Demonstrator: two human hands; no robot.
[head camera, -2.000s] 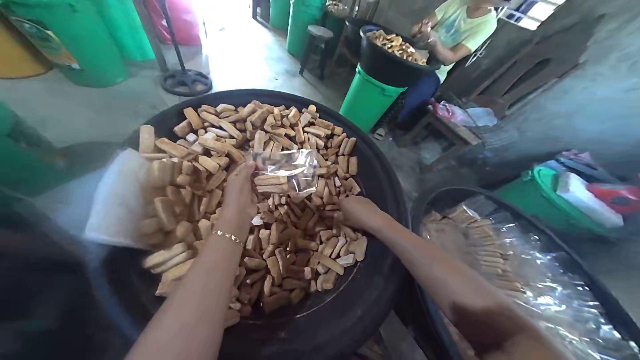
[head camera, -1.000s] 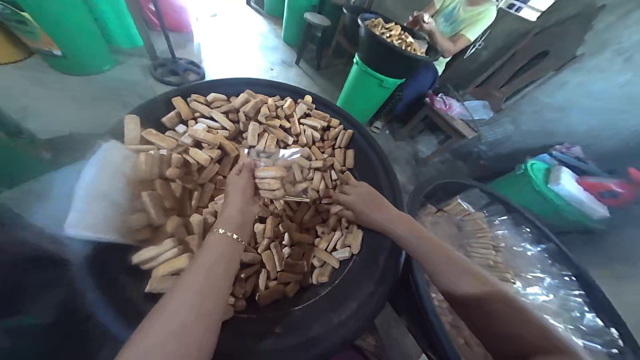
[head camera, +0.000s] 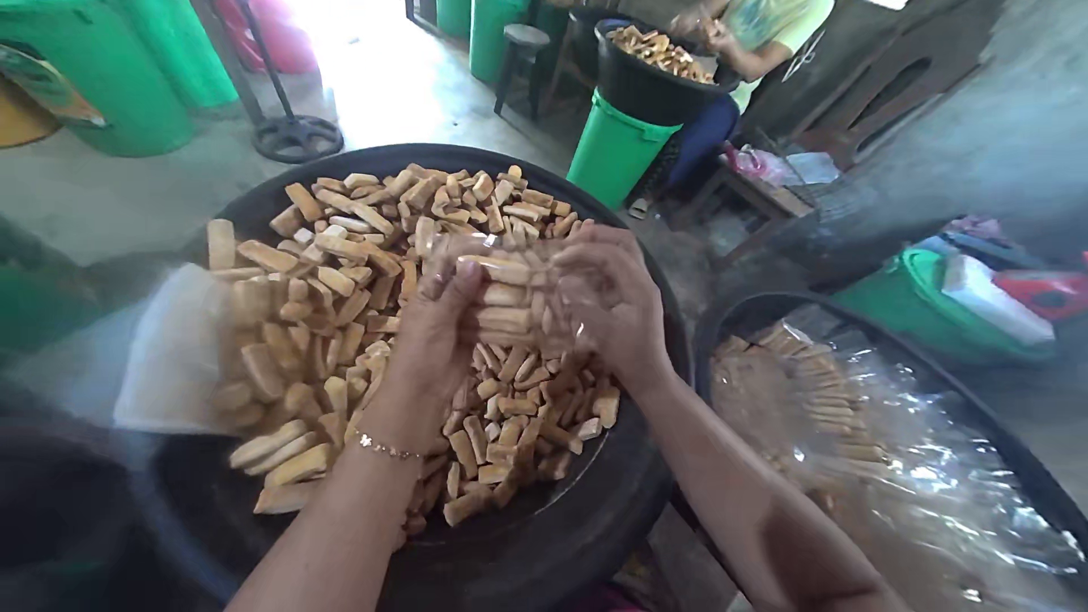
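Observation:
A clear plastic bag [head camera: 510,293] with several finger-shaped biscuits inside lies between my hands, above a wide black tub [head camera: 544,544] heaped with loose biscuits [head camera: 340,246]. My left hand [head camera: 438,331] grips the bag's left side, thumb on top; a bracelet is on that wrist. My right hand [head camera: 616,297] is at the bag's right end, its fingers bent around the plastic and partly blurred. A stack of whitish plastic bags [head camera: 174,357] rests at the tub's left side, beside the biscuits.
Another black tub [head camera: 969,399] at the right holds filled clear packets [head camera: 841,416]. Beyond it is a green bin [head camera: 918,289]. Ahead, a person [head camera: 765,42] works at a black basin [head camera: 663,93] of biscuits on a green bucket [head camera: 616,149]. A stool [head camera: 523,64] and metal stand [head camera: 297,136] are beyond the tub.
My right hand has come up from the loose biscuits to the right end of the bag. My left hand has kept hold of the bag, which now looks fuller than two seconds ago.

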